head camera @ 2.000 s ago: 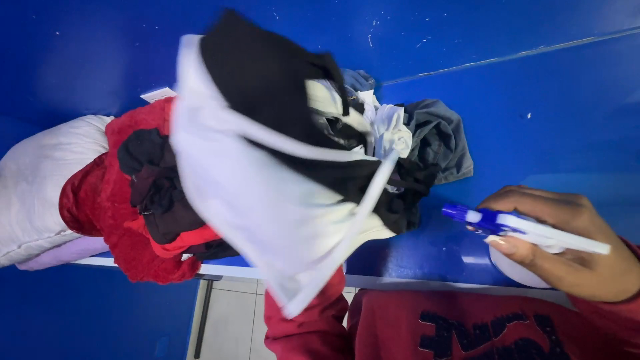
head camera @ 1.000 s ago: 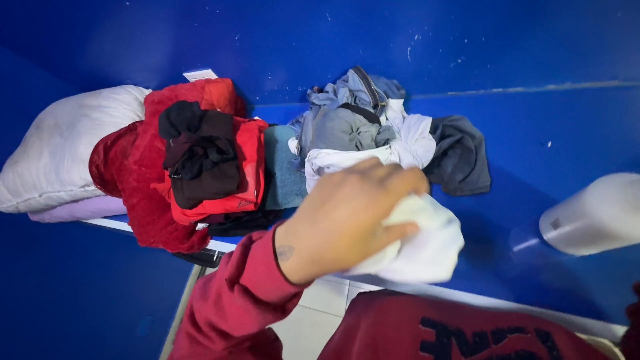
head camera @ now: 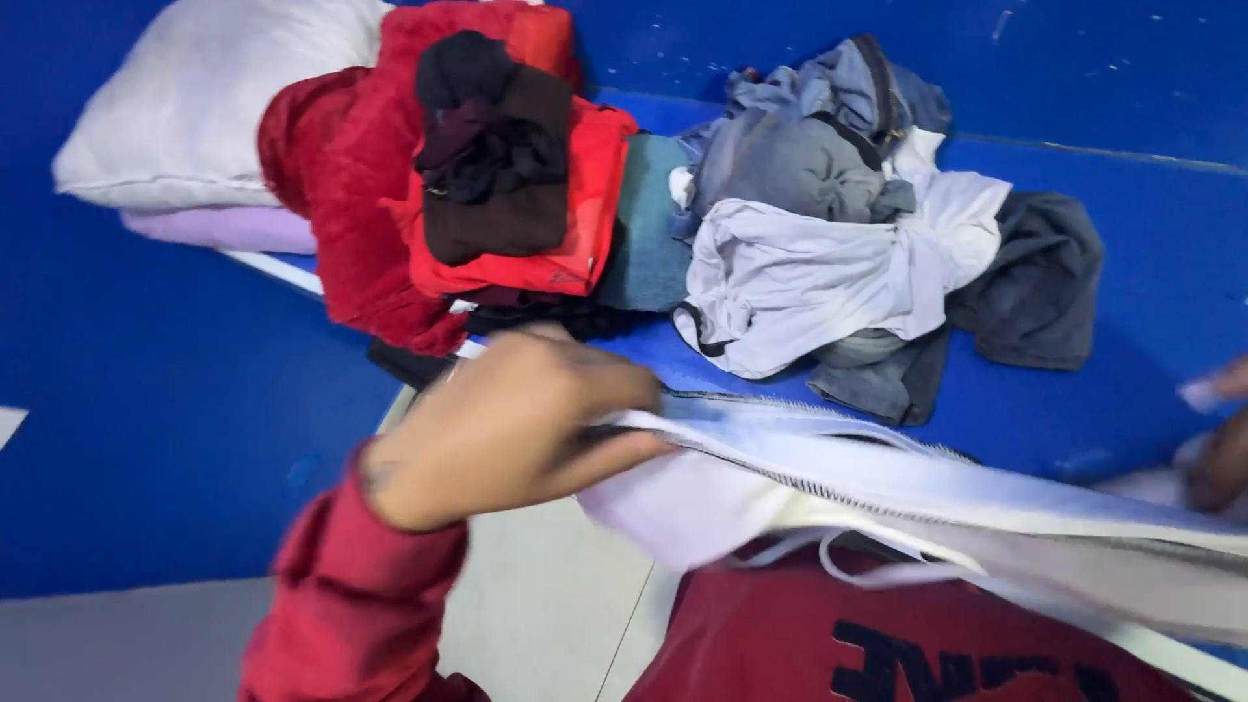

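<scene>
My left hand (head camera: 526, 419) grips the edge of a white garment (head camera: 858, 478) with dark overlock stitching along its seams. The garment stretches rightward across my front. At the right edge my right hand (head camera: 1224, 439) is only partly in view and blurred; its hold cannot be made out. Above the garment lies a loose pile with a light grey-white shirt (head camera: 809, 283), a grey bundled garment (head camera: 790, 161), blue denim (head camera: 838, 78) and dark grey cloth (head camera: 1038, 283). Left of that pile, dark folded clothes (head camera: 497, 205) rest on a bright red garment (head camera: 609, 156).
A white pillow (head camera: 224, 97) sits on lilac cloth (head camera: 224, 229) at the upper left, beside a dark red fleece (head camera: 341, 195). Folded teal-blue cloth (head camera: 648, 224) lies between the piles on the blue surface (head camera: 1102, 107). Pale floor tiles (head camera: 536, 604) show below.
The bunched white garment in my left hand is now drawn out lengthwise, away from the loose pile. My right hand held a blue-and-white object two seconds ago; now it is mostly out of frame.
</scene>
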